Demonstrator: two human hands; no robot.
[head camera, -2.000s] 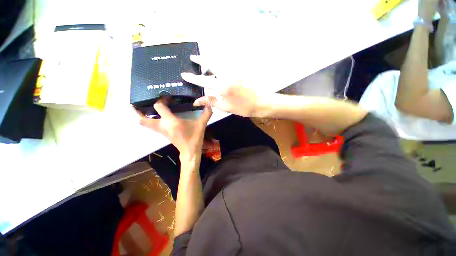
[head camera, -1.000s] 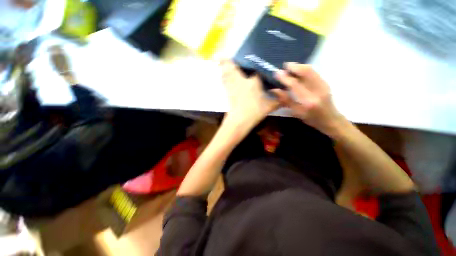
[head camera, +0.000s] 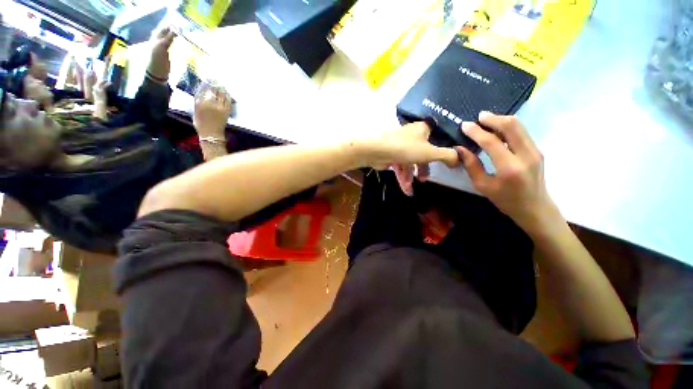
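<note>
A black inner box (head camera: 471, 87) with fine dots and small white lettering lies on the white table near its front edge. My left hand (head camera: 414, 148) is at the box's near end, its fingers at the dark opening or flap there. My right hand (head camera: 507, 161) has its fingertips on the near right corner of the box, with the thumb beside my left fingers. What lies inside the near end is hidden by my fingers. A yellow outer sleeve (head camera: 524, 34) lies just behind the box.
Another yellow and white sleeve (head camera: 395, 34) and a black box (head camera: 300, 30) lie to the left on the table. A shiny clear heap (head camera: 672, 68) is at the far right. A person (head camera: 99, 167) sits at the left; a red stool (head camera: 285, 232) and cartons (head camera: 72, 334) are below.
The view has swung left, bringing the neighbouring person and cartons into sight. The black box stays in front of me. My left fingers have moved from its left side to the near end's opening.
</note>
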